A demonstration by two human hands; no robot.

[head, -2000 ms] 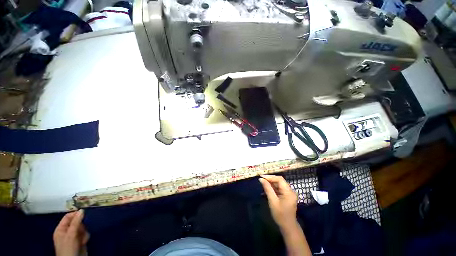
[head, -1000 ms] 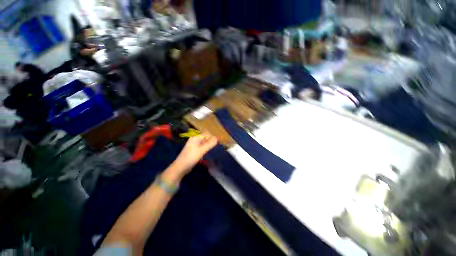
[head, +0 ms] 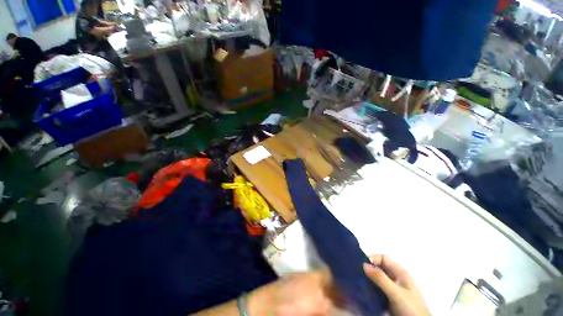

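A dark navy, slightly curved cut strip [head: 330, 231] runs from the brown cardboard over the white machine table [head: 401, 216] to the bottom edge. My right hand [head: 398, 287] has its fingers closed on the strip's right edge near its lower end. My left hand [head: 302, 296], blurred, with a band at the wrist, is at the strip's left side; its fingers and grip cannot be made out. Whether one strip or several layers lie there cannot be told.
Navy garment heap [head: 160, 259] at lower left. Brown cardboard [head: 259, 173], yellow bag [head: 250, 200] and red bag [head: 176, 179] beyond the table's left end. Blue crate [head: 80, 114] on the floor. Dark blue cloth [head: 383, 37] hangs at the top. Part of the phone [head: 475, 299] shows at lower right.
The view has swung left from the machine. My left hand has come from the cardboard side back to the strip's lower end. My right hand has come into view at the strip.
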